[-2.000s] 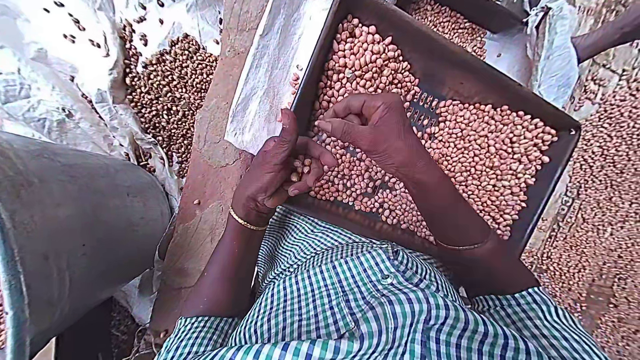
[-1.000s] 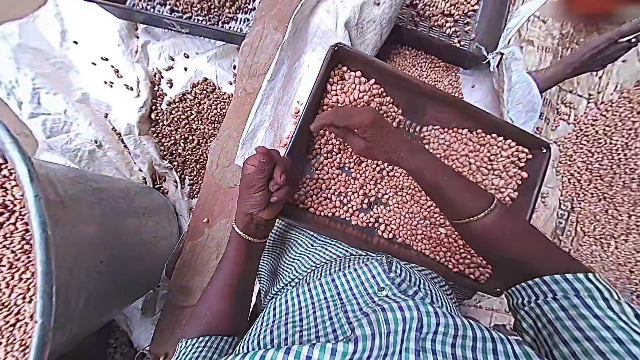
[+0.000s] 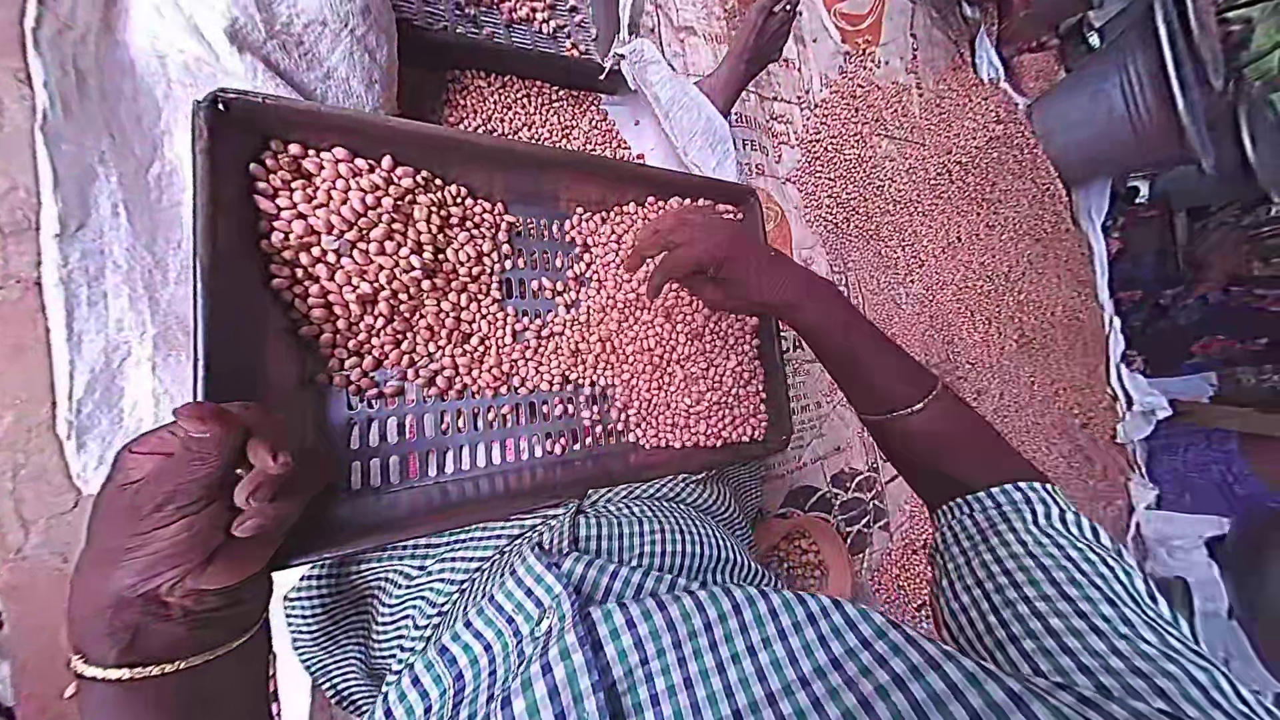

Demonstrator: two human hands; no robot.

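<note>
A dark rectangular tray with a slotted bottom (image 3: pixel 480 505) lies across my lap, tilted in view. Peanut kernels (image 3: pixel 390 270) cover much of it, with bare slots showing at the middle and along the near side. My left hand (image 3: pixel 190 510) is curled at the tray's near left corner, fingers folded; whether it grips the rim or holds kernels inside is hidden. Over the right part of the kernels is my right hand (image 3: pixel 705 260), its fingers bent and apart, with nothing seen held in it.
Another slotted tray (image 3: pixel 500 65) and more kernels (image 3: pixel 540 112) lie beyond. A person's hand (image 3: pixel 765 35) shows at the top. A wide spread of kernels (image 3: pixel 960 240) covers printed sacking at right, near metal buckets (image 3: pixel 1120 100). A small bowl (image 3: pixel 845 565) sits beside my lap.
The view has swung to the right. My right hand has moved from the tray's left part to its right part. My left hand is now at the near left corner.
</note>
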